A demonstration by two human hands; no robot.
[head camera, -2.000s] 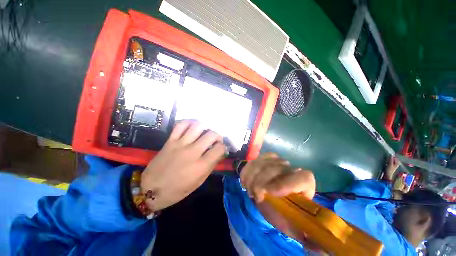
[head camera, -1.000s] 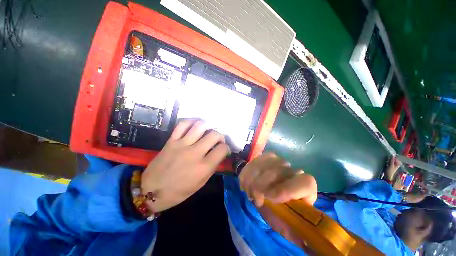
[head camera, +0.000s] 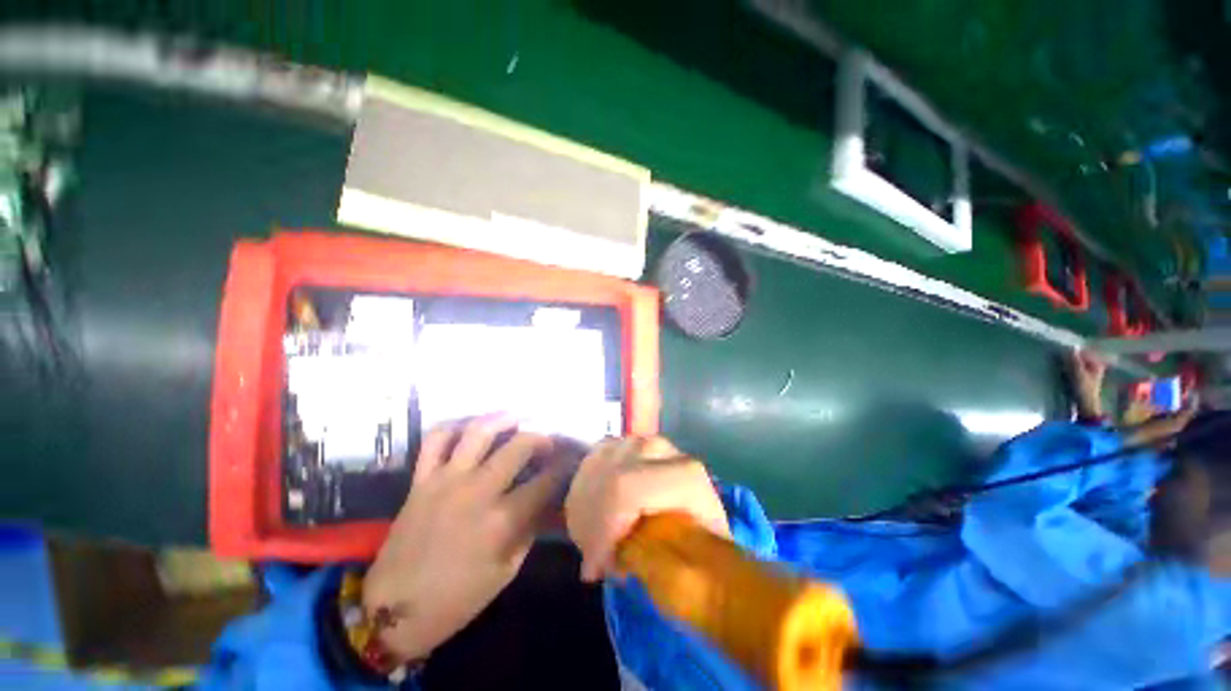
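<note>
An opened tablet unit (head camera: 351, 405) lies in a red holding frame (head camera: 246, 405). Its shiny battery (head camera: 513, 367) fills the right part and glares white; the mainboard is at the left end. My left hand (head camera: 459, 533) rests on the tablet's near edge, fingers bent over the battery; whether the fingertips pinch anything is hidden. My right hand (head camera: 645, 497) is closed around the yellow-orange electric screwdriver (head camera: 722, 587), at the frame's near right corner. The screwdriver's tip is hidden by my hands.
A beige-grey ruled sheet (head camera: 493, 182) lies behind the frame. A round dark mesh dish (head camera: 705, 286) is right of it. Beyond the worn white rail (head camera: 864, 263), a white frame (head camera: 902, 155) and red frames (head camera: 1053, 257) sit on the conveyor. A blue-coated person (head camera: 972, 540) is at the right.
The view has swung and blurred, so the frame appears lower and straighter. The screwdriver's rear end now shows, with its cord trailing right. Both hands stay at the tablet's near edge.
</note>
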